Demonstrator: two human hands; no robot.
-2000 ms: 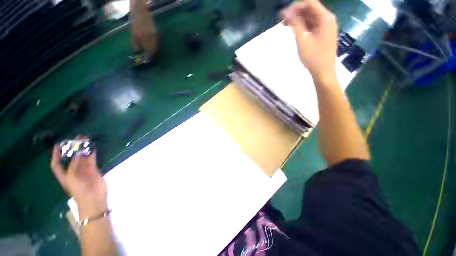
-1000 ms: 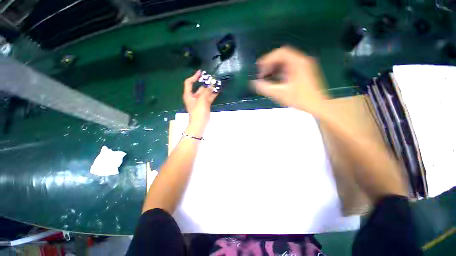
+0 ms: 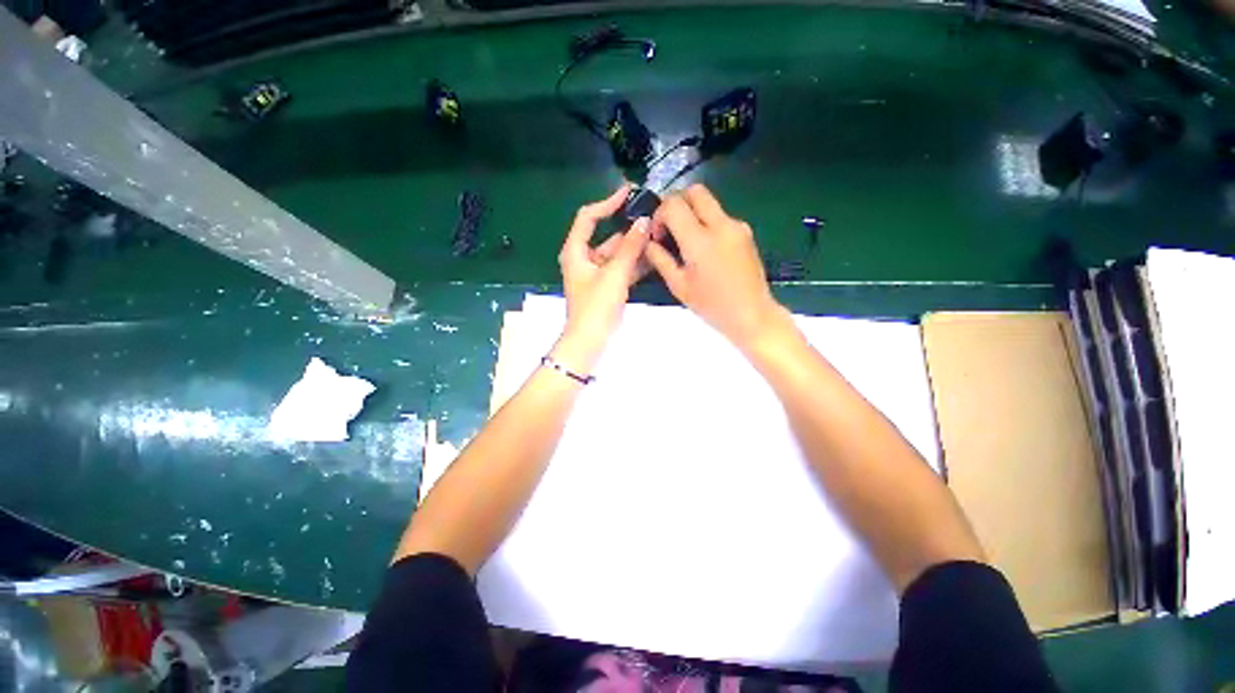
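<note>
My left hand [image 3: 601,268] and my right hand [image 3: 707,255] are together above the back edge of the white work sheet [image 3: 704,501]. Between their fingertips is a small black electronic unit [image 3: 642,206], partly hidden by the fingers. My left hand grips it from the left. My right fingers close on its right side, where a thin black cable [image 3: 688,165] shows. Just beyond the hands, two black units with yellow marks, one at left [image 3: 626,134] and one at right [image 3: 729,122], sit on the green surface.
A tan cardboard sheet [image 3: 1023,460] and a tray stack [image 3: 1131,433] are at right. A crumpled white tissue [image 3: 322,402] lies left. A grey post [image 3: 203,183] crosses the upper left. More units and a coiled cable [image 3: 469,222] lie on the green bench [image 3: 339,176].
My right hand has come from the tray stack to meet my left hand. The unit in my left hand now shows a black face instead of its bright speckled one. The view has swung and levelled.
</note>
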